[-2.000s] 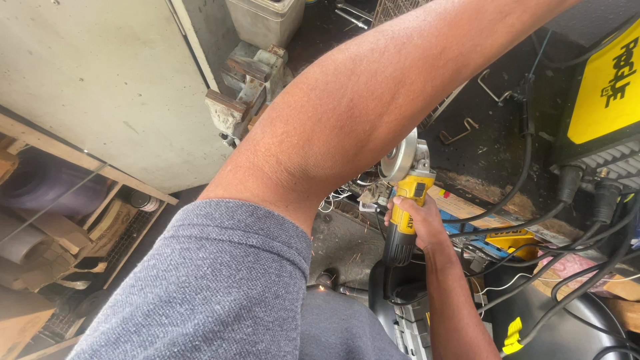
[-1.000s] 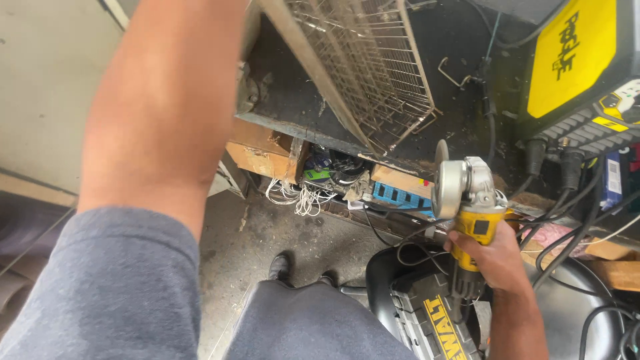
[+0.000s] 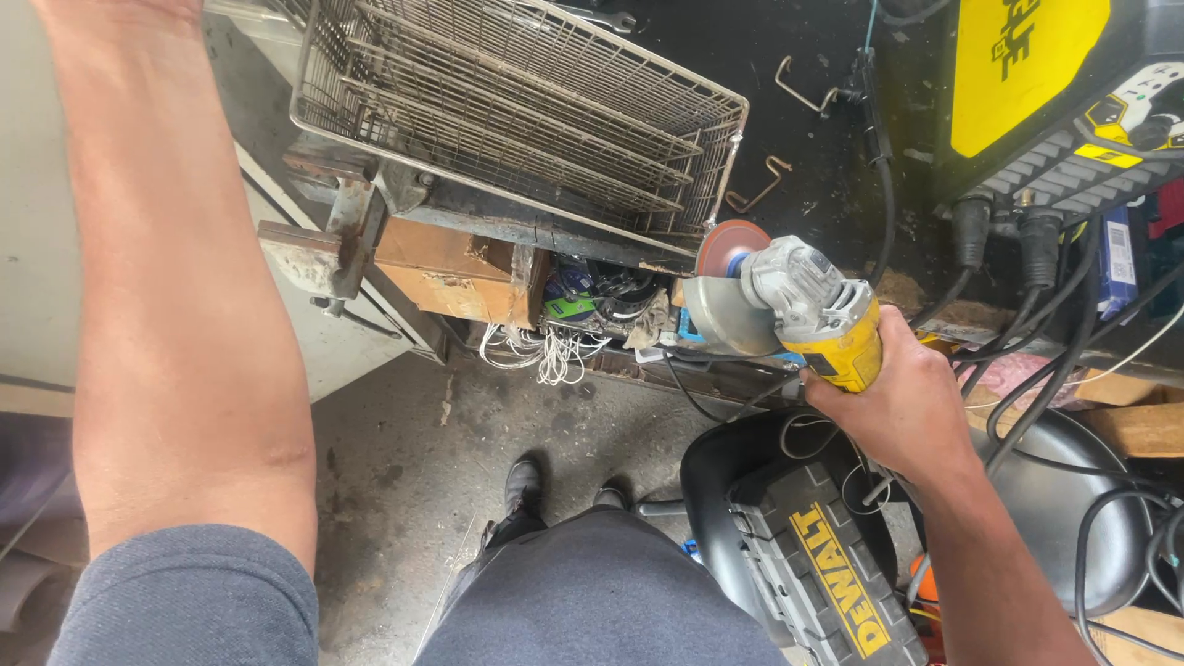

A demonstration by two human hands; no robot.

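Note:
My right hand (image 3: 893, 398) grips a yellow and grey angle grinder (image 3: 823, 310) by its body. The grinder's reddish disc (image 3: 733, 248) and metal guard (image 3: 731, 319) point up and left, close to the lower right corner of a wire basket (image 3: 546, 111). Whether disc and basket touch, I cannot tell. The basket lies tilted on the dark workbench (image 3: 768, 102). Of my left hand (image 3: 125, 7), only the part by the wrist shows at the top left edge; its fingers are out of frame, and what they hold is hidden.
A bench vise (image 3: 342, 231) sits left of the basket. Bent metal hooks (image 3: 758, 185) lie on the bench beside a yellow and black welding machine (image 3: 1036, 83) with thick cables (image 3: 1027, 324). Below are a DeWalt case (image 3: 819, 564) on a black chair (image 3: 708, 462) and white cords (image 3: 546, 351).
The wire basket, only partly in view before, now shows largely across the top. My left forearm no longer crosses the middle as it did two seconds ago. My right hand still holds the grinder.

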